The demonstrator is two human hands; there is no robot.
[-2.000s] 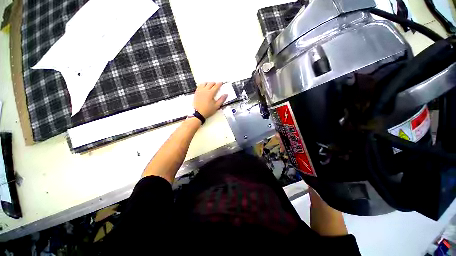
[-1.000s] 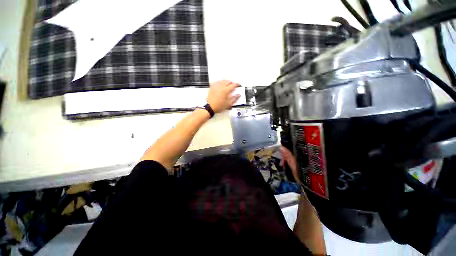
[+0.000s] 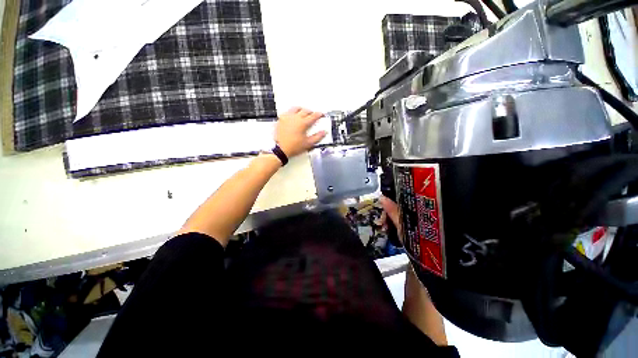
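Observation:
The long white strip pattern [image 3: 175,142] lies on stacked plaid strips [image 3: 175,160], along the front edge of the large plaid block [image 3: 203,77]. My left hand [image 3: 294,131] rests on the pattern's right end, thumb apart from the fingers, pressing from above. Just right of it stands the cutting machine [image 3: 483,182], its grey base plate [image 3: 343,173] on the table and the strip end reaching its upright. My right hand [image 3: 392,215] is mostly hidden behind the motor; only parts of fingers and the forearm show, so its grip is unclear.
A white shaped pattern [image 3: 105,52] lies on the large block, with a brown edge strip [image 3: 8,84] at far left. A smaller plaid piece [image 3: 420,33] lies behind the cutter. Black cables [image 3: 608,101] trail at right. Scraps [image 3: 42,308] cover the floor below the table edge.
The view has turned and shifted. The left hand stays at the pattern's right end beside the cutter. No clear movement of the cutter along the strip shows.

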